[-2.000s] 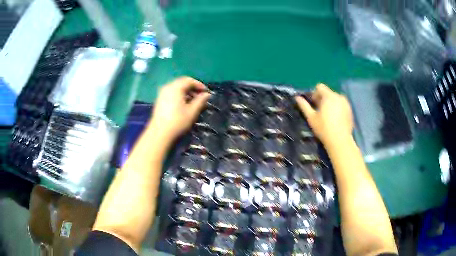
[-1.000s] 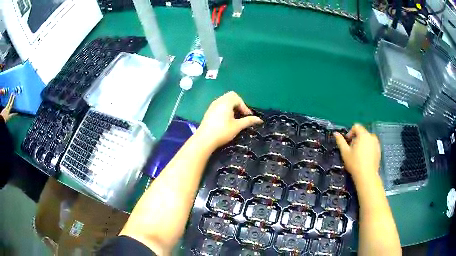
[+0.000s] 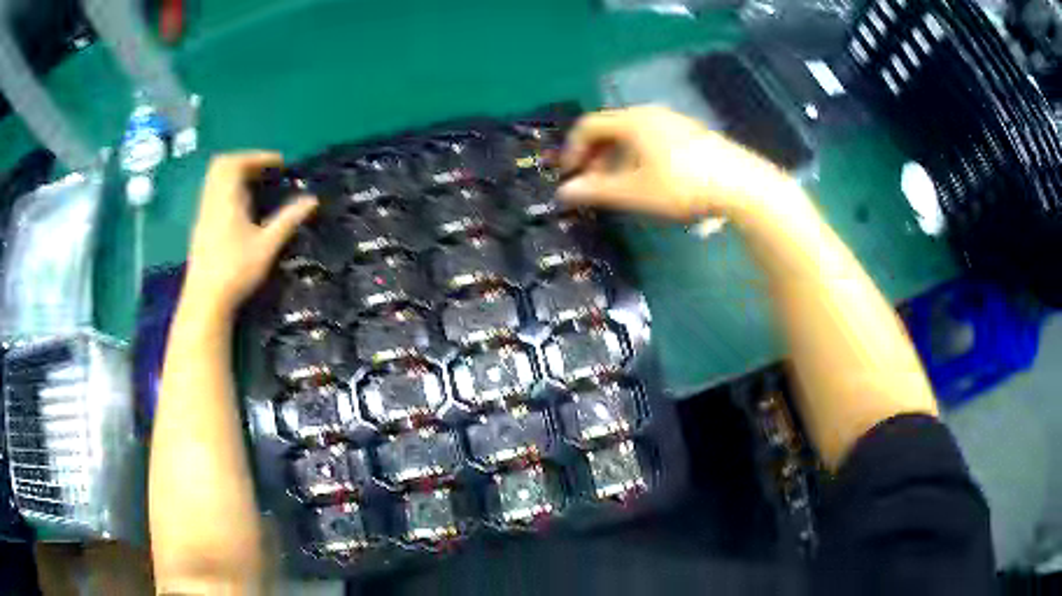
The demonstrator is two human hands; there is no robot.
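A large black tray (image 3: 262, 425) lies before me, slightly tilted in view, with columns of octagonal pockets. The pockets hold squarish dark modules (image 3: 493, 373) with gold spots and bits of red wire. My left hand (image 3: 250, 221) is at the tray's far left corner, with a gap between thumb and forefinger. My right hand (image 3: 646, 163) is at the far right corner, thumb and fingers bent close to the last pocket. The view is blurred, so I cannot tell whether either hand grips the rim or a small part.
A filled clear parts tray (image 3: 52, 431) and a clear tray or lid (image 3: 52, 262) are at left. A bottle (image 3: 143, 146) stands behind. Another parts tray (image 3: 745, 111) is beyond my right hand. Black slotted trays (image 3: 978, 116) and a blue bin (image 3: 972, 338) are at right.
The view has swung right, so the tray and both hands appear further left. The tray's near edge now shows. My left thumb and forefinger look further apart than before.
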